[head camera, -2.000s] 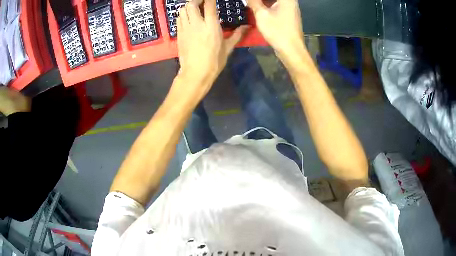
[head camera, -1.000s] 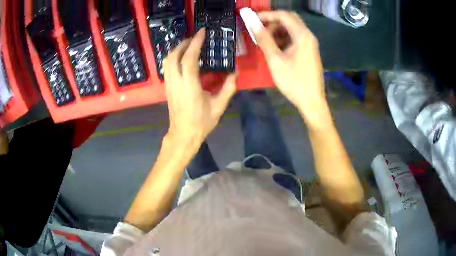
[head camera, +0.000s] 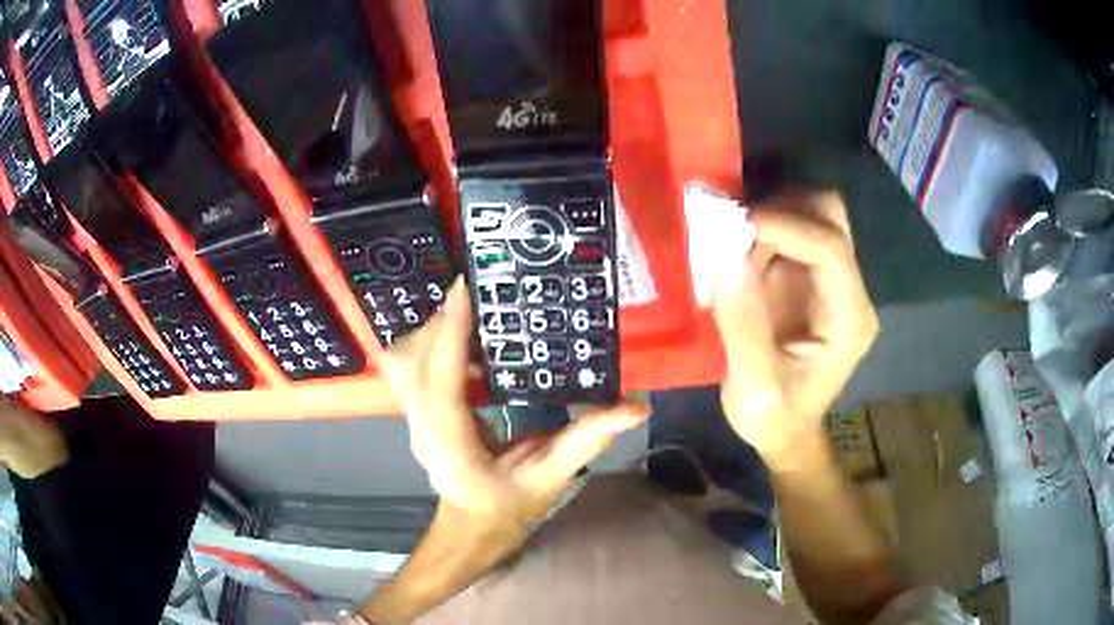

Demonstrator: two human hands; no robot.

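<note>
An open black flip phone with a white-printed keypad and a dark glossy screen half stands over the right part of the red tray. My left hand is at its lower left, fingers behind its left edge and thumb below its bottom edge, holding it. My right hand is right of the phone, apart from it, pinching a small white wiping pad between its fingertips. Several more open flip phones lie side by side in the tray to the left.
A whitish bottle with a printed label and shiny round top lies right of the tray on the dark green mat. A white label lies in the tray. Another person's hand and dark sleeve are at the left.
The view has moved closer to the tray and shows more of the phones and the bottle. The phone in my left hand now appears larger, with its screen half visible. The right hand still holds the pad.
</note>
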